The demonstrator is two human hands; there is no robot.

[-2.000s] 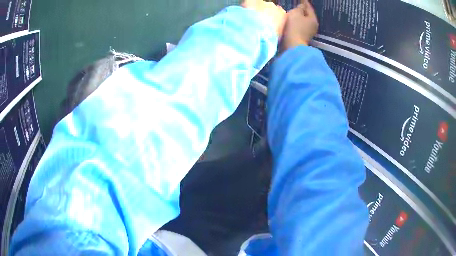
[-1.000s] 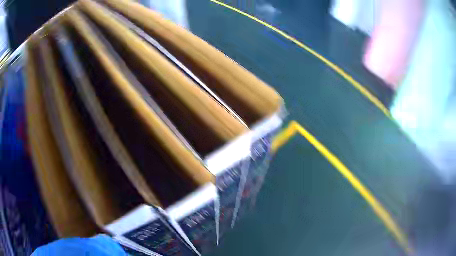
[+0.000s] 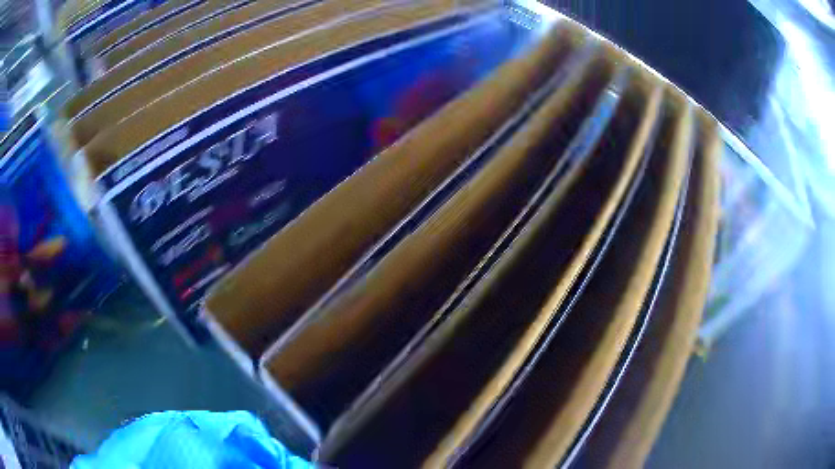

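Observation:
Several open-topped TV cartons (image 3: 458, 197) stand upright side by side in a row, from the centre to the right. Their brown inner faces and dark gaps show from above. Behind them at the left, a dark navy carton front panel (image 3: 302, 137) shows "BESTA" lettering and a blurred orange-red picture. A bright blue sleeve shows at the bottom left edge. Neither of my hands is in the picture. The view is blurred by motion.
More open cartons (image 3: 229, 64) stand in a row at the top left. A blue carton panel with an orange-red picture (image 3: 27, 266) is at the left edge. Green floor (image 3: 119, 366) shows at the lower left. Blurred whitish shapes are at the right.
The view has swung off the yellow-lined floor; the open cartons now fill the centre and right, and the "BESTA" panel shows. Both hands, visible two seconds ago, are out of view.

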